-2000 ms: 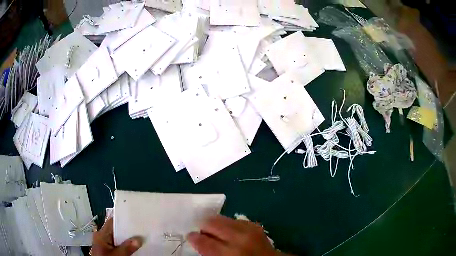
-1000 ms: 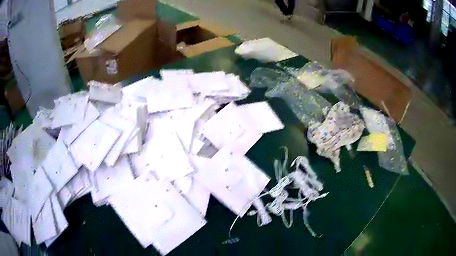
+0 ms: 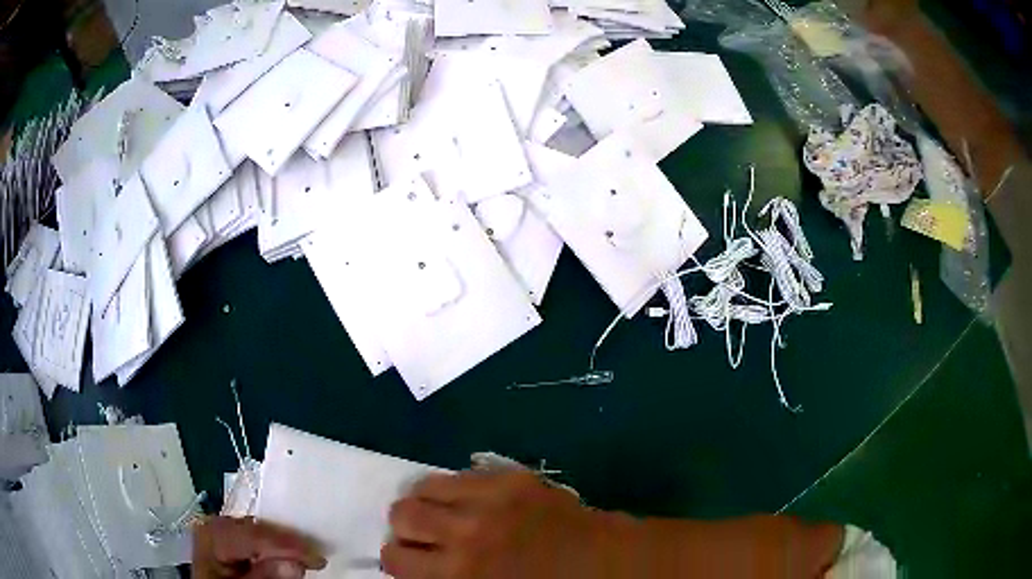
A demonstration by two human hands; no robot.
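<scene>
A white square panel (image 3: 340, 481) is at the bottom centre, held low over the green table, its lower part cut off by the picture's edge. My left hand (image 3: 255, 547) grips its lower left side, thumb on the face. My right hand (image 3: 481, 523) lies over its right side, fingers bent onto the face; what the fingertips touch is hidden. Thin white cord ends (image 3: 238, 435) stick up behind the panel's left edge. A small whitish thing, partly hidden, shows behind my right hand.
A large heap of loose white panels (image 3: 453, 305) lies beyond. Bundled white leads (image 3: 724, 283) lie to its right, with a small screwdriver (image 3: 594, 378) nearby. Panels with cords (image 3: 130, 486) stand at lower left. Patterned cloth (image 3: 860, 164), a yellow sheet (image 3: 937, 223) and clear plastic bags (image 3: 781, 68) lie far right.
The view swung up toward the cartons, hands out of sight, then back down. Against two seconds ago, my right hand and forearm reach further across the panel, and the panel tilts differently.
</scene>
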